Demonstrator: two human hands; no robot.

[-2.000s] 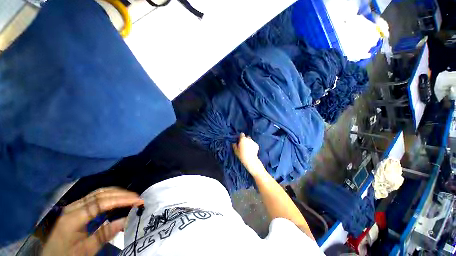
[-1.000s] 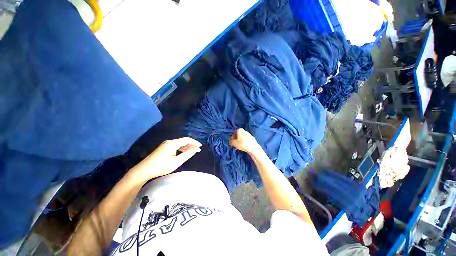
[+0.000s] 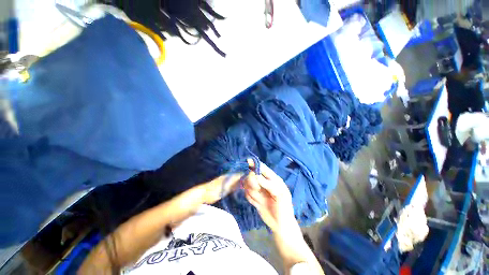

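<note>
A navy bundle of cut pieces (image 3: 292,134) with fringe-like ends hangs below the table's front edge, by the lap. My right hand (image 3: 271,196) is at the fringe, palm partly up, its fingertips pinching a thin navy strip (image 3: 255,163). My left hand (image 3: 228,185) reaches in from the left and meets the right hand's fingers at the fringe. It is blurred, and its grip is not clear. A wide navy garment piece (image 3: 107,102) lies on the table at left and droops over its front edge.
White table (image 3: 214,80) with black strips (image 3: 187,19), a yellow scissor handle (image 3: 158,45) partly beside the navy cloth, and a small reddish tool (image 3: 268,13). A blue bin (image 3: 327,62) with white material stands beyond the bundle. Other workstations are at right.
My left hand has moved from the lower left to the fringe and joined the right hand. My right hand has turned its palm upward. The view has shifted, showing more of the table top.
</note>
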